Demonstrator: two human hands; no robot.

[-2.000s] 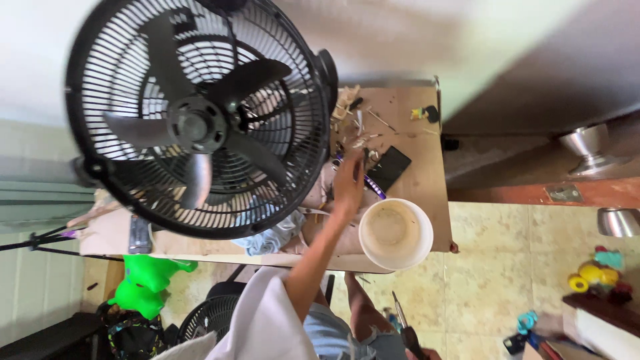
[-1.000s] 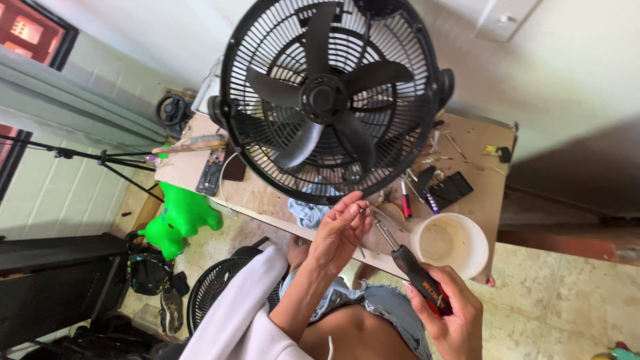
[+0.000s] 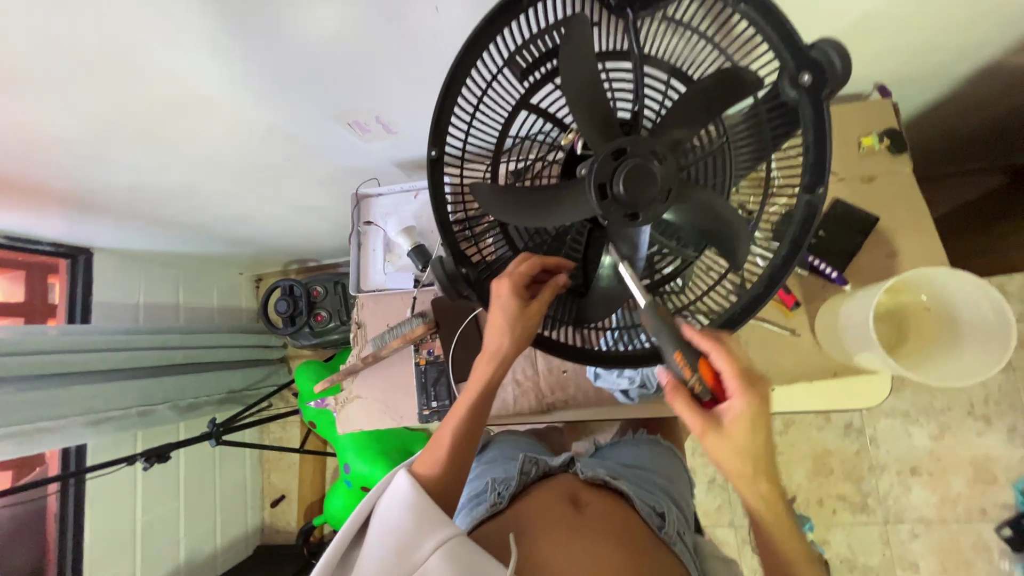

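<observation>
A black fan (image 3: pixel 636 180) with a round grille and several blades, its front guard off, stands over the table. My right hand (image 3: pixel 716 396) is closed around the black and orange handle of a screwdriver (image 3: pixel 670 336), whose shaft points up at the lower blades near the hub. My left hand (image 3: pixel 528 296) is at the lower left of the grille, thumb and fingertips pinched together in front of it; whether something small is between them cannot be made out. Below the fan's rim lies a light blue cloth (image 3: pixel 628 382).
On the table (image 3: pixel 544 392) are a wire brush (image 3: pixel 376 352), an opened phone (image 3: pixel 433 388), a white tray (image 3: pixel 360 276) with a bulb, a black phone-like slab (image 3: pixel 844 230) and a translucent bucket (image 3: pixel 944 326). A green toy (image 3: pixel 372 460) and a tripod (image 3: pixel 216 432) stand at left.
Both hands have moved up from below the fan's rim to in front of its blades. Two seconds ago one hand reached among items on the table, and no screwdriver was at the fan.
</observation>
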